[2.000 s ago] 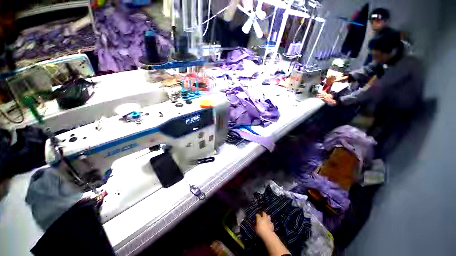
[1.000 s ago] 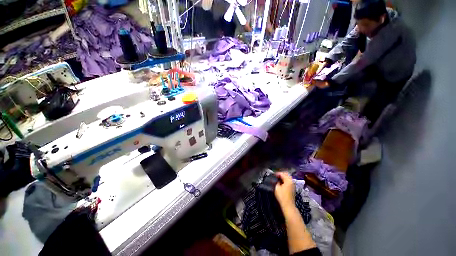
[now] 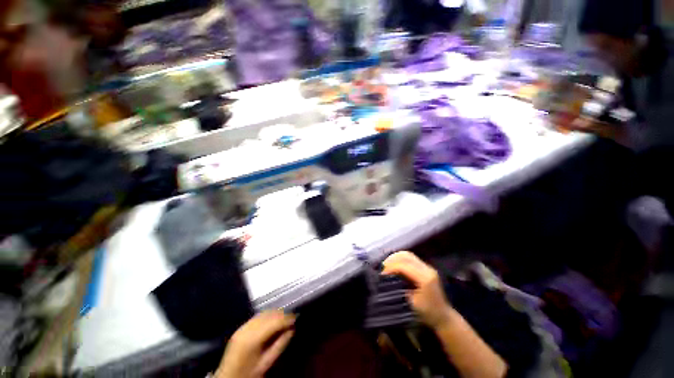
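The frame is blurred. My right hand [image 3: 423,286] holds a dark striped fabric piece [image 3: 387,299] in front of the table edge. My left hand [image 3: 259,344] is at the table's front edge at the bottom, fingers bent; I cannot tell if it holds anything. A plain black fabric piece [image 3: 205,290] lies on the table and hangs at its edge, above my left hand. A grey fabric piece [image 3: 186,227] lies beside the needle end of the white and blue sewing machine [image 3: 288,166].
A smartphone [image 3: 322,215] lies on the machine bed. Purple fabric [image 3: 462,136] is heaped right of the machine. A large dark heap [image 3: 63,173] is at the left. A blurred person [image 3: 617,55] is at the upper right. A bundle in a container is below right.
My right hand has lifted a striped piece from the bundle and moved left towards the table. My left hand has come into view. The view has turned left.
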